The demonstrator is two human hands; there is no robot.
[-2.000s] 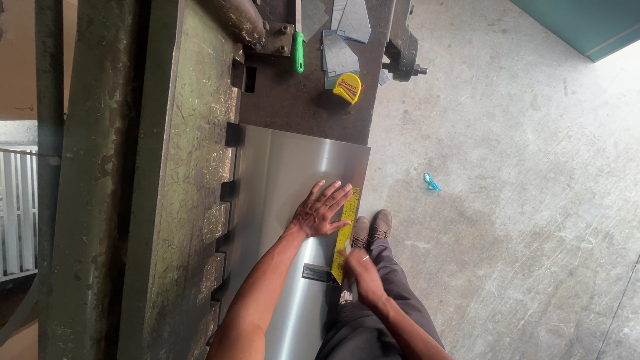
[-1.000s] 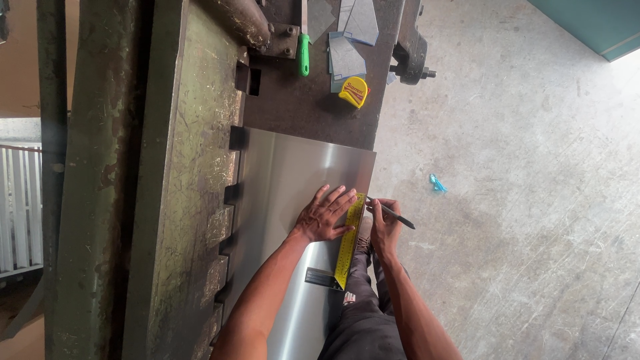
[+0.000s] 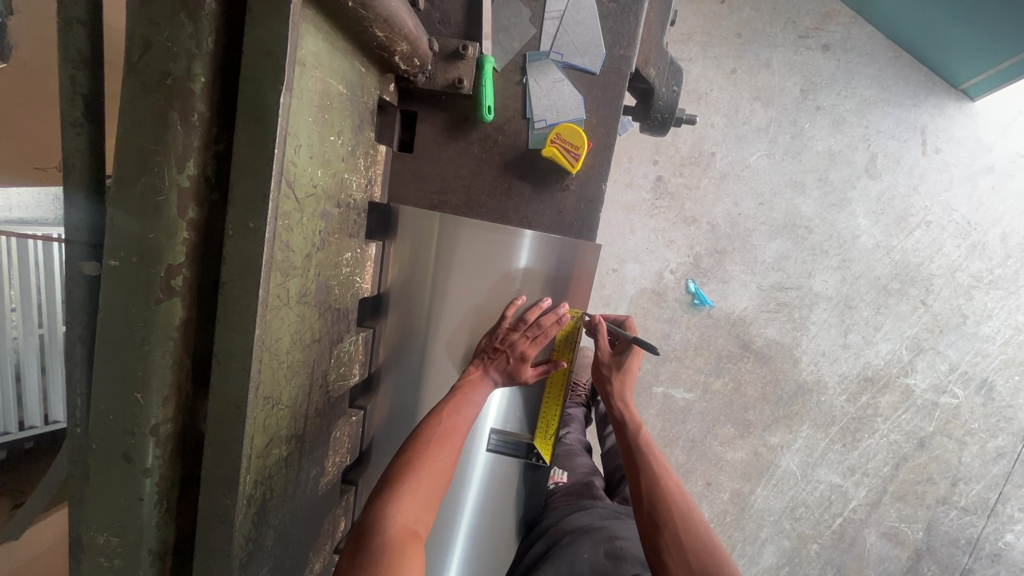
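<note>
A shiny metal sheet [image 3: 472, 264] lies on the dark steel bed of a machine. My left hand [image 3: 520, 344] rests flat on it, fingers spread, the fingertips and thumb on the yellow blade of a try square [image 3: 552, 400]. That blade lies along the sheet's right edge, and its dark stock [image 3: 512, 445] points left across the metal. My right hand [image 3: 616, 360] holds a dark pen or marker [image 3: 636, 339], its tip at the far end of the yellow blade, by the sheet's edge.
On the machine bed [image 3: 480, 172] beyond the sheet are a yellow Starrett tape measure [image 3: 566, 148], a green-handled tool [image 3: 486, 88] and several cut sheet pieces [image 3: 556, 92]. The green machine frame [image 3: 312, 280] stands at left. A blue scrap [image 3: 698, 294] lies on the concrete floor [image 3: 800, 360].
My right hand has moved from the near end of the square to its far end, where the pen shows in it. My left hand stays on the sheet and the square.
</note>
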